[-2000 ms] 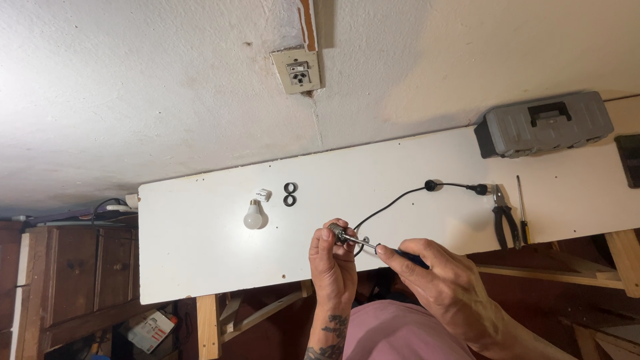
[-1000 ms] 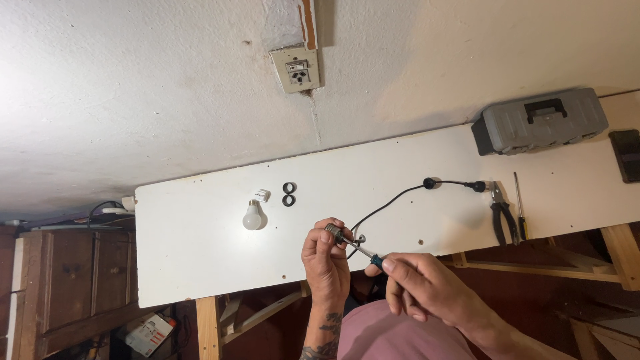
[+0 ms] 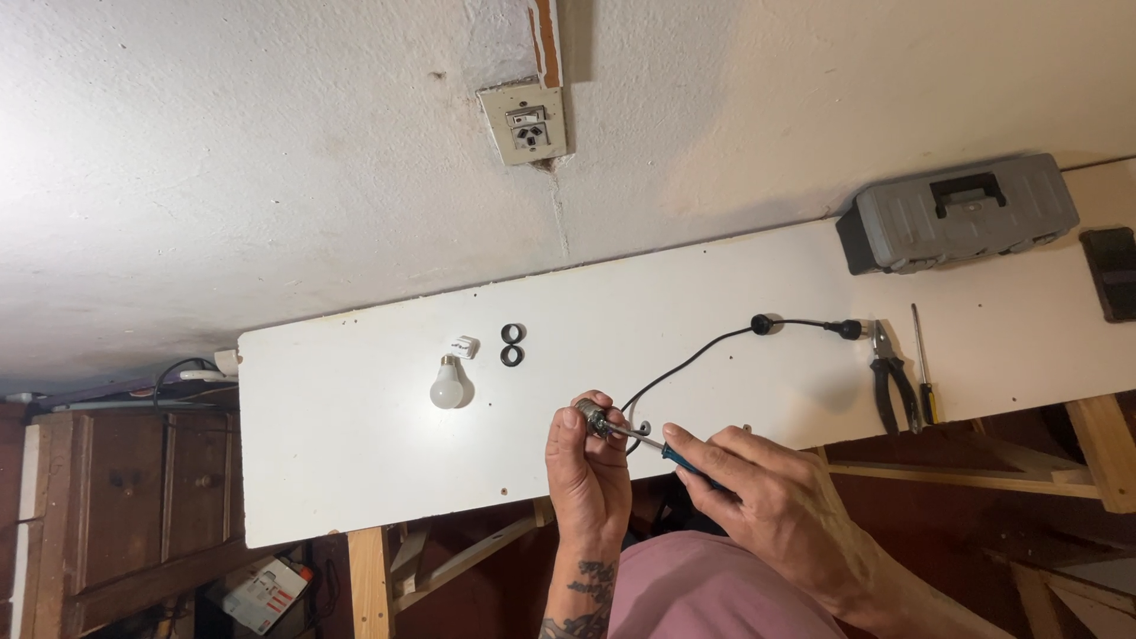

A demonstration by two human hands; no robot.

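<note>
My left hand (image 3: 589, 470) grips a lamp socket (image 3: 593, 415) above the front edge of the white table. A black cord (image 3: 688, 362) runs from near the socket to the right across the tabletop, with a round black fitting (image 3: 761, 324) along it and a black connector (image 3: 849, 330) at its far end. In my right hand (image 3: 754, 484) is a screwdriver with a blue handle (image 3: 688, 464), its tip at the socket; the exact contact point is too small to tell. A light bulb (image 3: 447, 383) lies left of my hands, near two black rings (image 3: 512, 344) and a small white piece (image 3: 463, 346).
Pliers (image 3: 890, 382) and a second screwdriver (image 3: 923, 368) lie on the right of the table (image 3: 373, 426). Behind them stands a grey toolbox (image 3: 967, 213), with a dark phone-like object (image 3: 1109, 275) at far right. A wall outlet (image 3: 525, 124) sits above the table; wooden drawers (image 3: 120, 497) stand at left.
My right hand has shifted its grip and pose on the screwdriver's handle. My left hand stays around the socket.
</note>
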